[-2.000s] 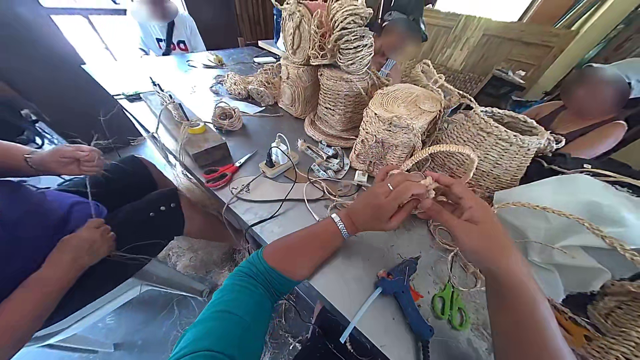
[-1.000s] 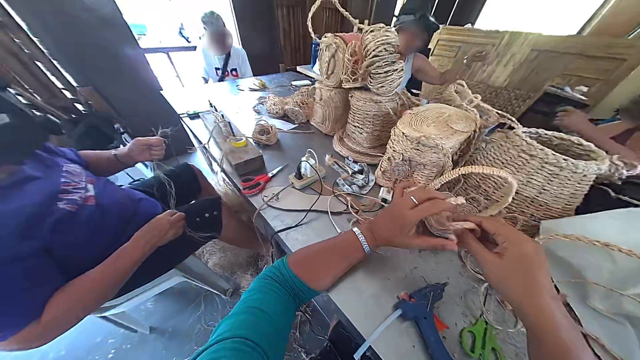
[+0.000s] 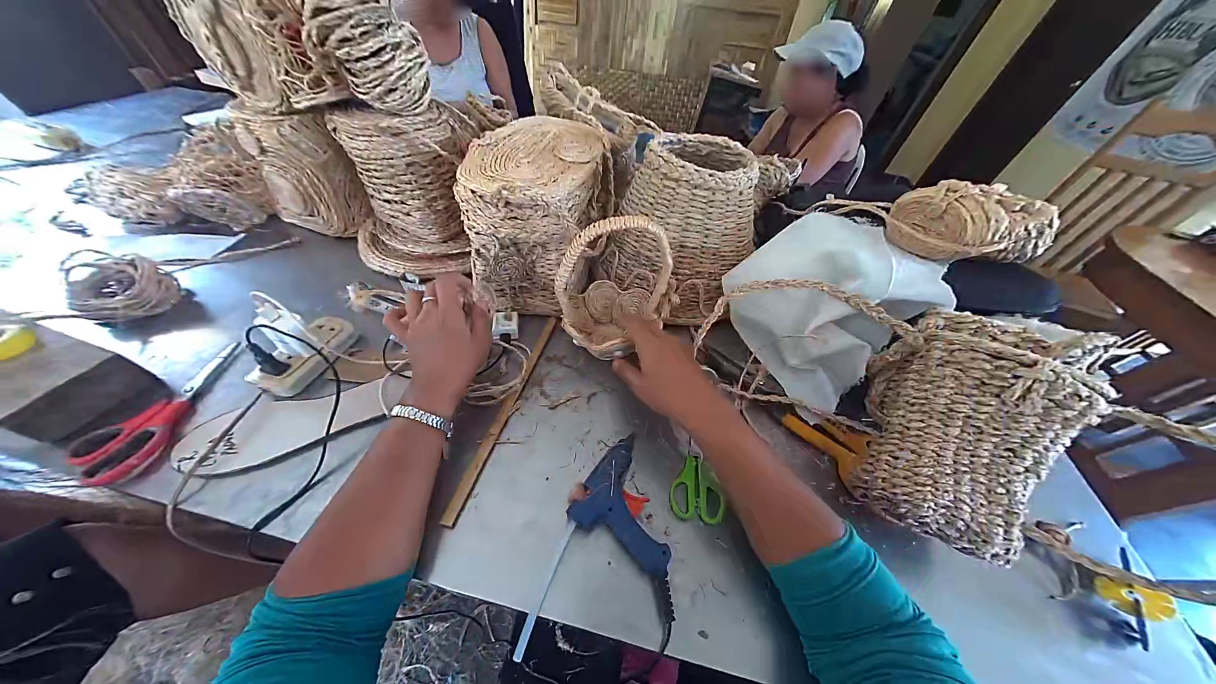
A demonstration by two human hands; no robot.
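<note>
A small woven basket with an arched handle [image 3: 617,280] stands on the table, with coiled fiber rounds inside it. My right hand [image 3: 655,366] is at its front rim, fingertips over the rounds; whether it grips them I cannot tell. My left hand [image 3: 444,332] is left of the basket, fingers bent near a pale, blurred piece, its hold unclear. Below my hands lie a blue glue gun [image 3: 613,508] with a glue stick in its rear and green-handled scissors [image 3: 697,489]. A wooden strip [image 3: 499,423] lies between my forearms.
Large woven baskets [image 3: 534,209] stand behind my hands; another [image 3: 988,427] lies at right beside white cloth [image 3: 826,294]. At left are a power strip [image 3: 304,356], cords, red-handled scissors [image 3: 142,432] and a wooden block [image 3: 76,380]. Two people sit across the table.
My hands were together on a fiber piece and have moved apart, the right one now at the small basket. The view has swung to the right.
</note>
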